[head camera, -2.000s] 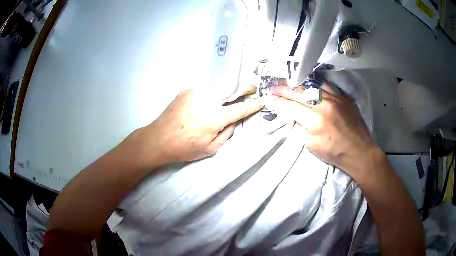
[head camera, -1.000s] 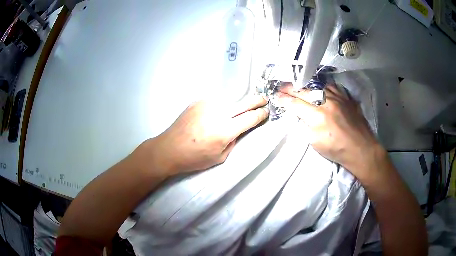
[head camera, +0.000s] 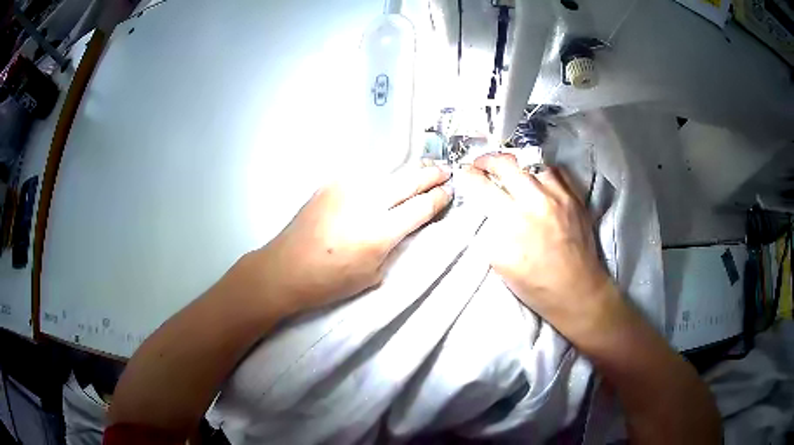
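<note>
The pale grey-white garment (head camera: 409, 348) lies over the front of the machine table and runs up under the needle area, washed out by the lamp. My left hand (head camera: 361, 230) is bare, palm down, fingertips pressing at the cloth's edge just left of the needle area. My right hand (head camera: 544, 235) is bare, its fingers bent on the cloth just right of my left fingertips. It seems to pinch the cloth, though glare hides the exact hold. The presser foot area (head camera: 457, 152) shows small shiny metal just beyond the fingertips.
The white machine head (head camera: 522, 69) stands at the upper right with a cream ribbed knob (head camera: 581, 71). A long translucent part (head camera: 387, 96) with a blue mark lies left of the needle. The table's brown edge (head camera: 54, 174) runs down the left. Dark tools (head camera: 756, 278) cluster at far right.
The view has shifted, so the machine sits further left. My right hand has moved closer in towards my left fingertips, and more cloth shows right of my right hand.
</note>
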